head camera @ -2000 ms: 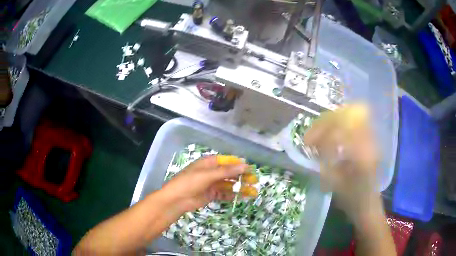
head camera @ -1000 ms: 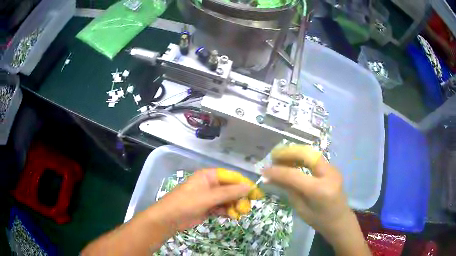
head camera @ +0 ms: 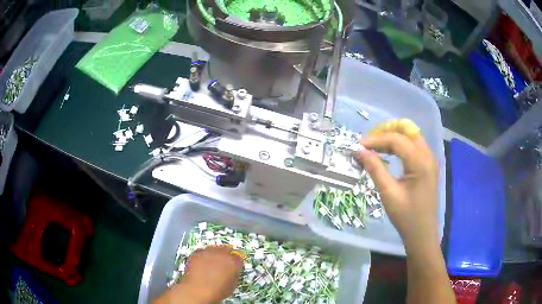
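My right hand (head camera: 404, 166), with yellow finger cots, is at the insertion fixture (head camera: 336, 151) on the right end of the machine. Its thumb and index finger are pinched together there; the small workpiece between them is barely visible. My left hand (head camera: 214, 273) is down in the supply tub (head camera: 156, 249) among white-and-green parts (head camera: 273, 261). Its fingers are mostly hidden, so its hold cannot be told. The output tub (head camera: 416, 231) stands right of and under the fixture, with parts (head camera: 339, 208) below the fixture.
The bowl feeder (head camera: 261, 47) stands behind the air cylinder (head camera: 202, 113), and a feed track (head camera: 334, 83) slopes to the fixture. A green bag (head camera: 128, 50) and loose parts (head camera: 123, 130) lie left. A blue lid (head camera: 474, 208) is at right, a red stool (head camera: 50, 237) lower left.
My right hand has moved from beside my left hand up to the fixture. My left hand has moved down into the supply tub. The view has shifted, showing more of the bowl.
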